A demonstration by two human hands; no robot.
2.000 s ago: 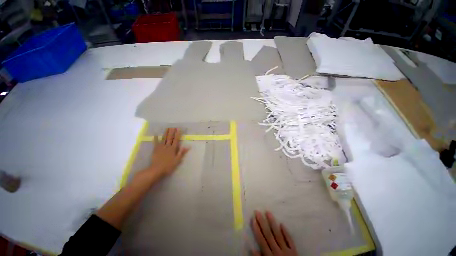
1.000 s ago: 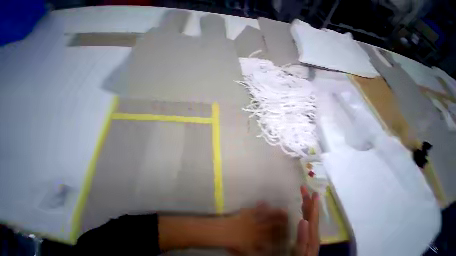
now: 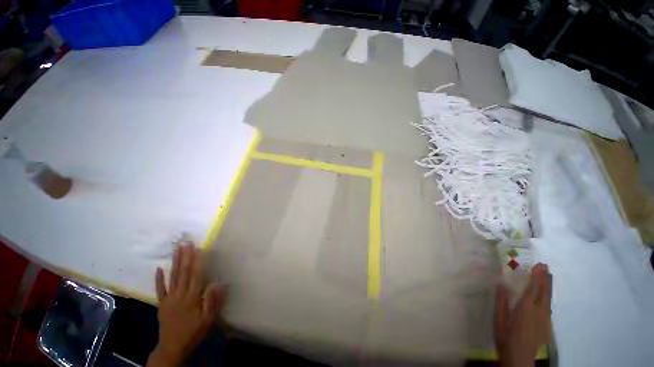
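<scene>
A thin grey-beige sheet (image 3: 358,319) lies in front of me, its near part blurred. My left hand (image 3: 188,304) is at its near left corner, fingers pointing away and thumb towards the sheet. My right hand (image 3: 525,312) is at its right side, partly over the label bottle (image 3: 518,254) with red and orange diamond marks. Whether either hand grips the sheet's edge cannot be told. Yellow tape (image 3: 375,222) forms lines on the covering, fading out near the front. A grey-beige panel with two straps (image 3: 344,100) lies flat beyond the tape.
White strands (image 3: 480,165) lie in a heap at the right. White panels (image 3: 602,301) are beside my right hand; more white pieces (image 3: 559,89) are at the far right. A brownish bottle (image 3: 50,180) stands left. A blue crate (image 3: 115,21) and a clear-rimmed bin (image 3: 75,322) are at the left.
My hands have moved apart, from close together near the front to the left and right sides. The camera view has swung left, showing the brownish bottle and bin.
</scene>
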